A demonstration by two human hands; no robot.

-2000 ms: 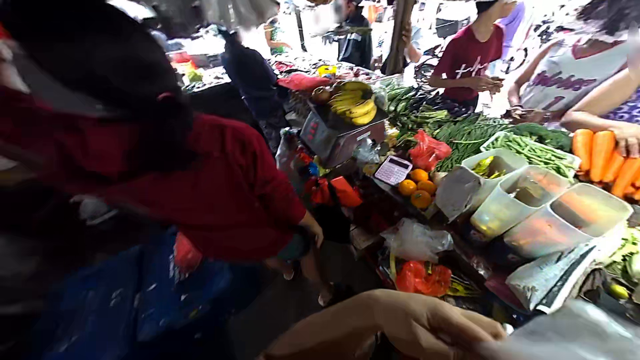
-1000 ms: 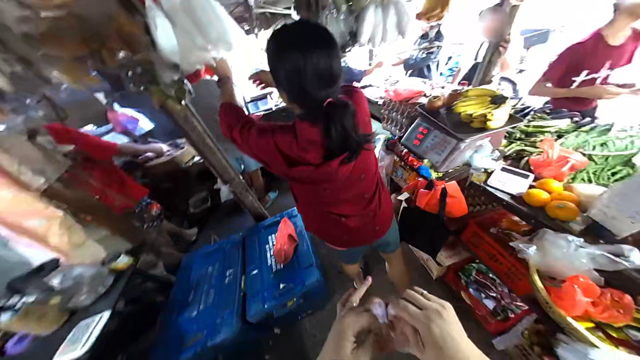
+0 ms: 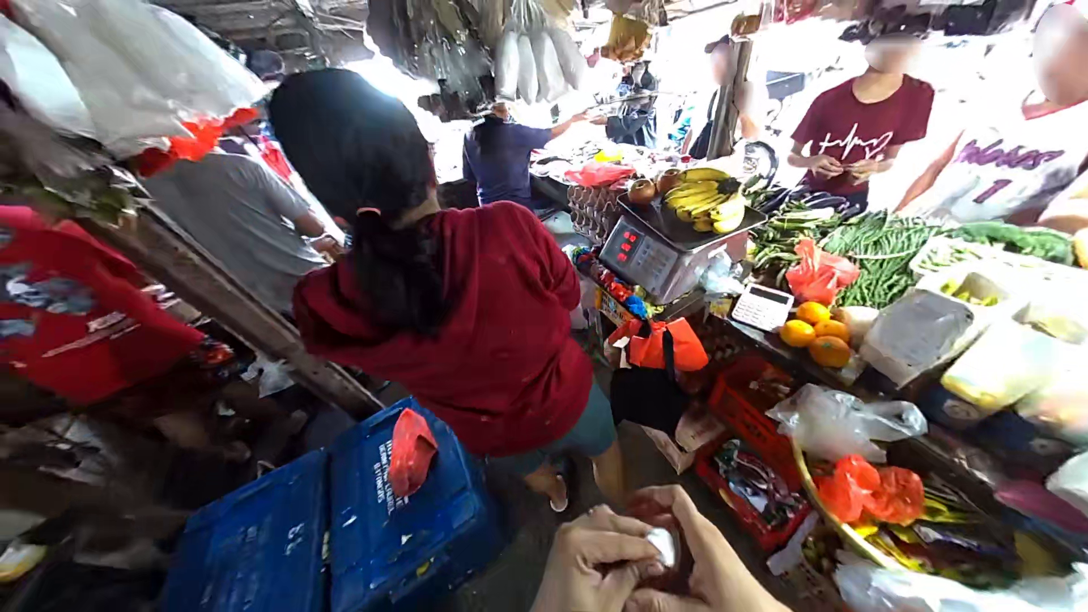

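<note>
At the bottom centre, my left hand [image 3: 595, 561] and my right hand [image 3: 701, 557] are close together, their fingers curled around a small white item [image 3: 661, 546] and something dark reddish, too unclear to name. Just beyond them a person in a dark red shirt [image 3: 476, 331] stands with their back to me. To the right of that person, a digital scale [image 3: 650, 259] with lit red digits carries a bunch of bananas [image 3: 704, 200]. A white calculator [image 3: 762, 308] lies beside several oranges [image 3: 816, 327].
Blue plastic bins [image 3: 408, 510] stand at lower left, with a red plastic bag [image 3: 412, 452] on top. A slanting wooden post [image 3: 246, 306] crosses the left. Green beans [image 3: 888, 255] and a round basket [image 3: 837, 518] line the right. Other people stand around the stall.
My hands, apart from the plastic at the right two seconds ago, are now together around the small item. The person in dark red has lowered their raised arm. The view has swung left since the first frame.
</note>
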